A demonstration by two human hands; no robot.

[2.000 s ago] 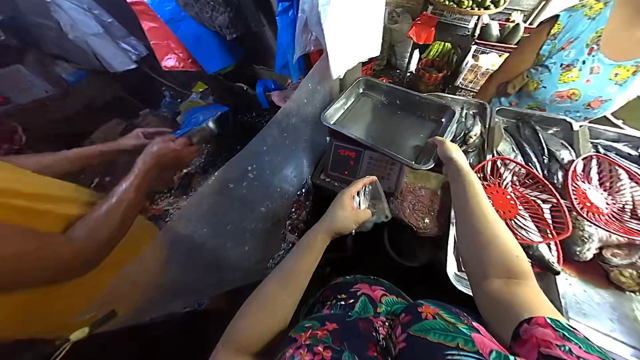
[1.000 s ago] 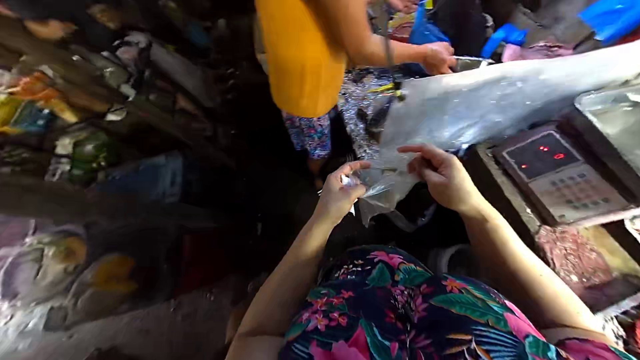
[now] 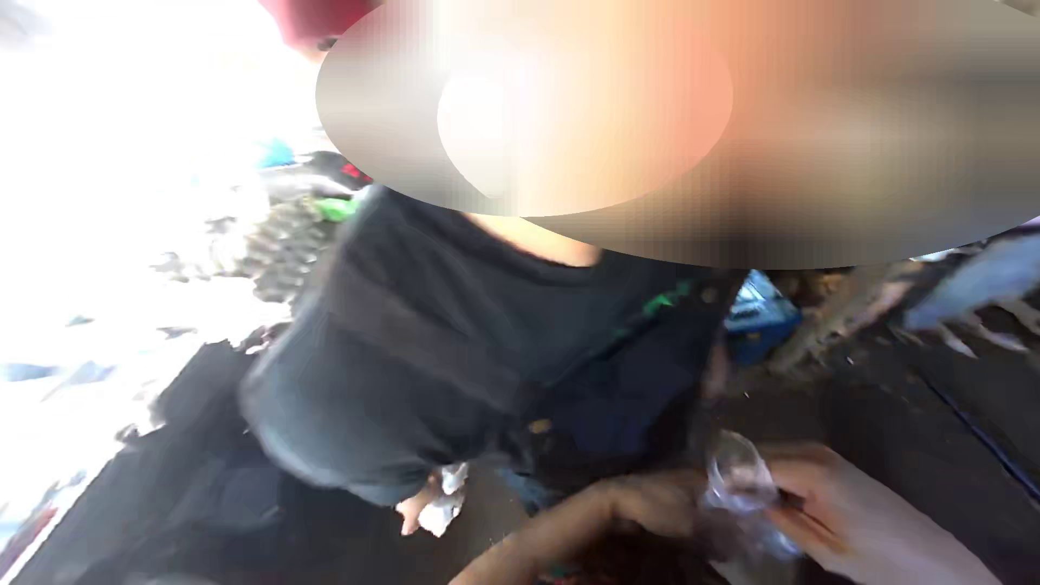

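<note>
A clear plastic bag (image 3: 741, 479), blurred by motion, is held up at the lower right. My right hand (image 3: 804, 496) comes in from the right and grips its side. My left hand (image 3: 662, 500) reaches in from below and meets the bag from the left; its fingers are blurred and partly hidden, so its hold cannot be told. What the bag contains is unclear.
A person in a dark shirt (image 3: 487, 357) stands close in front, their hand (image 3: 413, 513) beside a crumpled white item (image 3: 445, 500). A blue object (image 3: 760, 317) lies behind on the right. Bright glare covers the left side.
The view has swung far round, away from the scale and trays to a person in dark clothing. The clear plastic is still at my hands.
</note>
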